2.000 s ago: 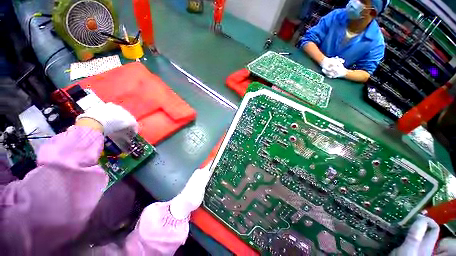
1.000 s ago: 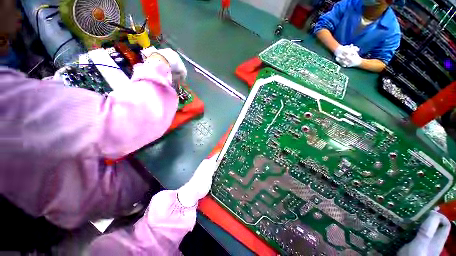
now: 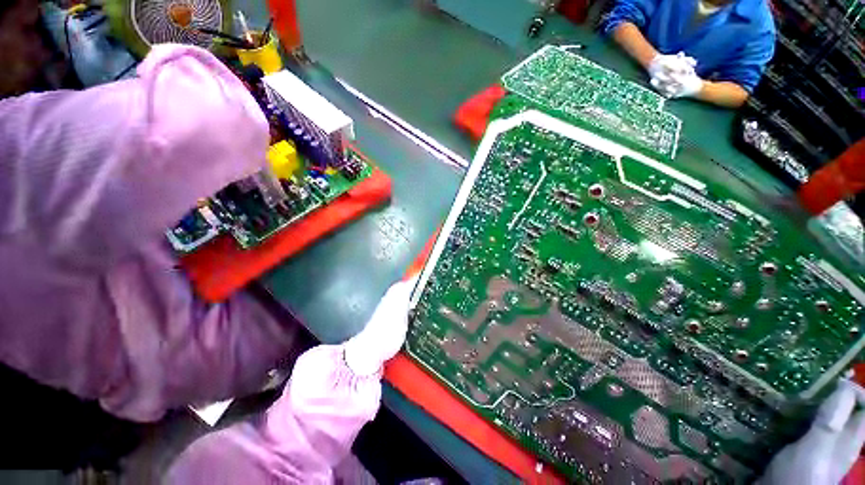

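A large green power circuit board is held with its solder side up, tilted towards me, above a red-orange foam pad. My left hand, in a white glove, grips the board's left edge; its fingertips are hidden at the board. My right hand, also white-gloved, holds the board's lower right edge and is partly cut off by the frame. The board's component side is hidden underneath.
Another worker in a pink smock leans at the left by a board on a red pad. A worker in blue sits across the bench behind another board. A fan and yellow pen cup stand far left.
The pink-sleeved worker's board now lies component side up on the left red pad. My view has shifted, so the far bench sits higher in the picture. My hands keep their hold on my board.
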